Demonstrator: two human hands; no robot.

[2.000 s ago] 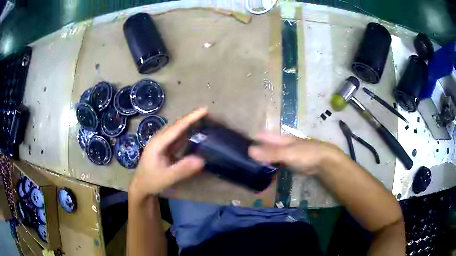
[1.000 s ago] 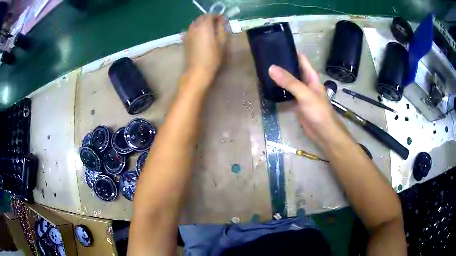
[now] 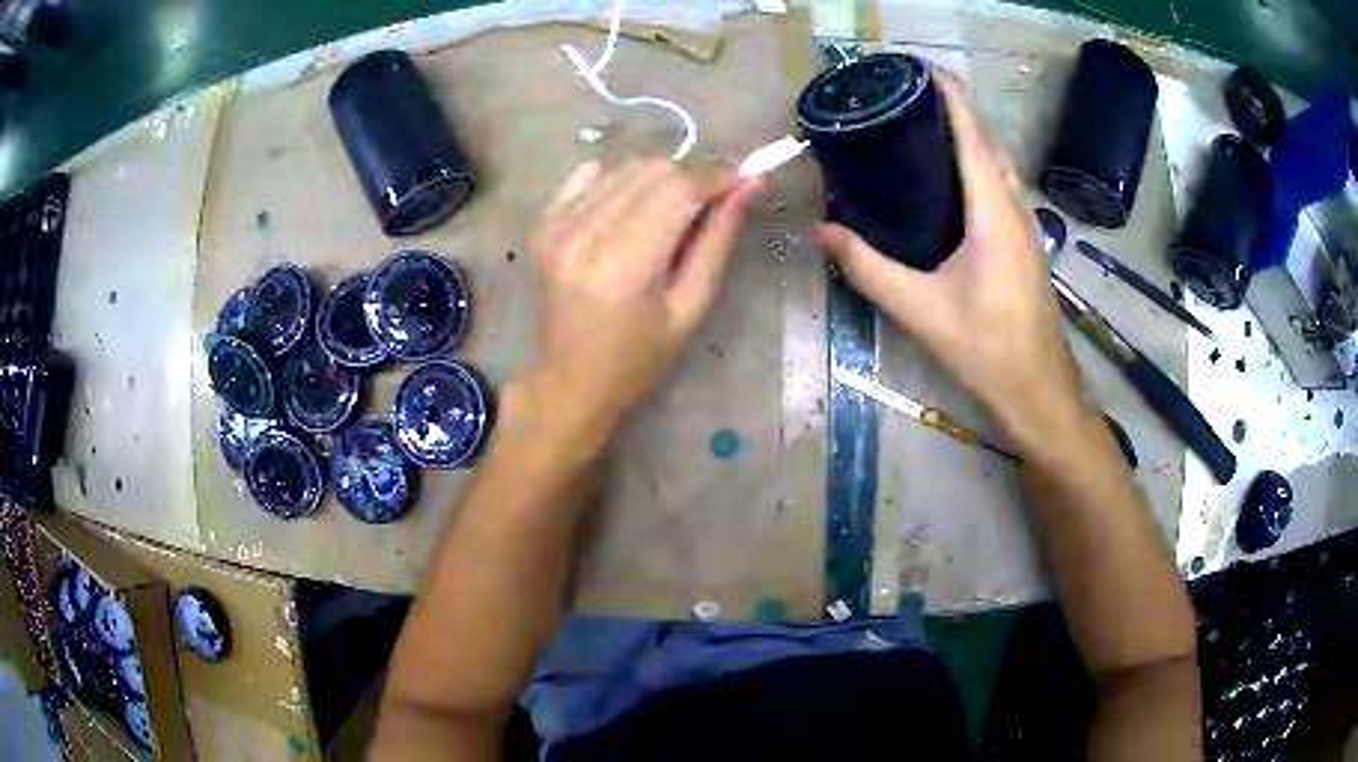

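Note:
My right hand [image 3: 990, 283] grips a black cylinder [image 3: 898, 171] from its right side, with its ringed end face turned up and toward the back. My left hand [image 3: 633, 261] pinches the white plug [image 3: 775, 155] of a white USB cable [image 3: 648, 101]. The plug's tip is at the cylinder's left side, just below the rim; whether it is inserted cannot be told. The cable runs off behind my left hand toward the bench's far edge.
Black discs [image 3: 414, 305] are piled at left, with a cylinder [image 3: 399, 142] behind them. At right are another cylinder [image 3: 1102, 131], a mallet [image 3: 1147, 380], a thin dark rod [image 3: 1144, 287] and a black round cap [image 3: 1264, 511]. A yellow-handled tool [image 3: 949, 423] crosses the teal strip [image 3: 852, 491].
My left hand has come back from the bench's far edge with the white plug. The cylinder in my right hand is now tilted, showing its ringed end.

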